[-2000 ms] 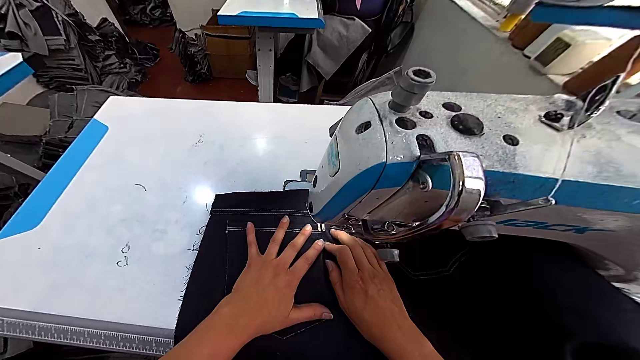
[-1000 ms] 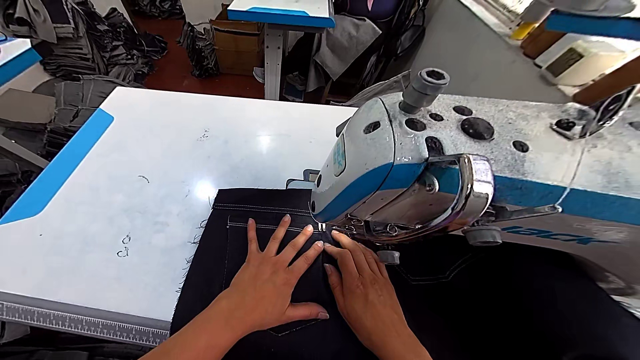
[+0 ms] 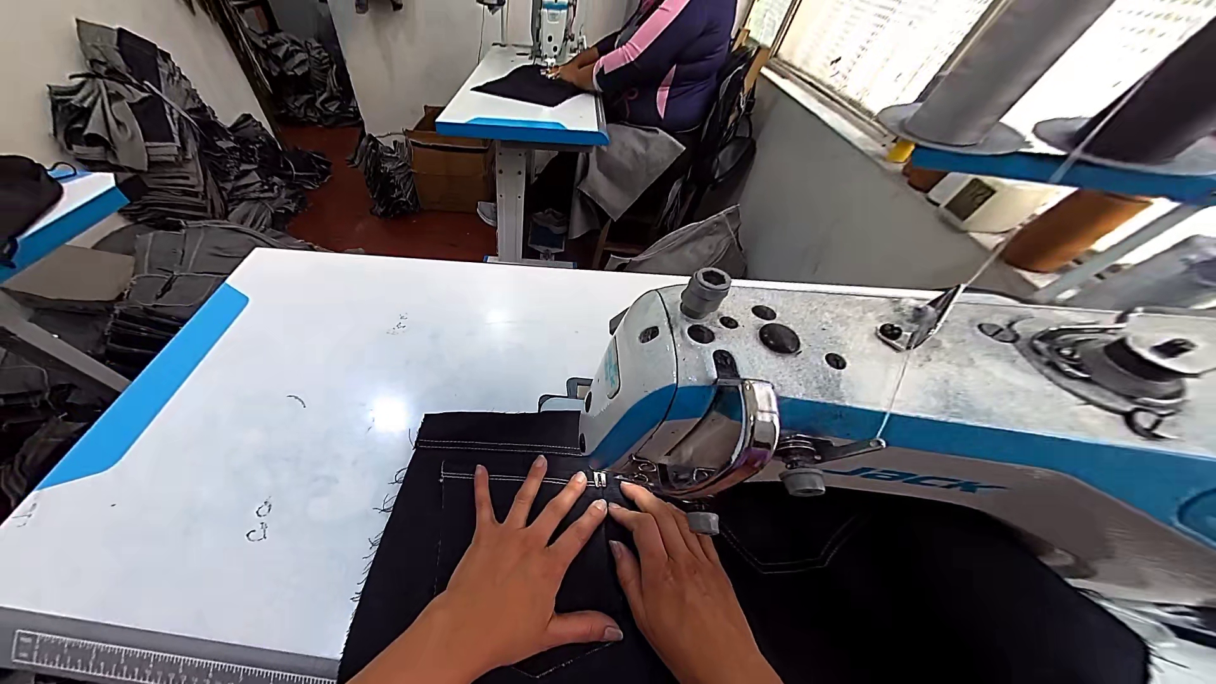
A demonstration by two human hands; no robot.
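Dark denim fabric (image 3: 404, 560) with pale stitched pocket outlines lies under the head of a Jack sewing machine (image 3: 632, 380). My left hand (image 3: 518, 575) rests flat on it, fingers spread, just left of the metal presser foot (image 3: 599, 479). Bent and pressed on the cloth, my right hand (image 3: 674, 579) has its fingertips just right of and below the foot. The needle cannot be made out. More of the dark fabric, with a second pocket outline (image 3: 788, 570), extends right beneath the machine arm.
The white sewing table (image 3: 313, 380) has a ruler (image 3: 161, 660) along its near edge. Thread cones (image 3: 1007, 66) stand on a rack at upper right. Behind, a co-worker (image 3: 665, 66) sits at another sewing table (image 3: 518, 133). Grey garment piles (image 3: 180, 275) lie at left.
The view has tilted up, bringing the co-worker and the thread cones into sight. Both hands and the fabric stay in nearly the same place at the presser foot.
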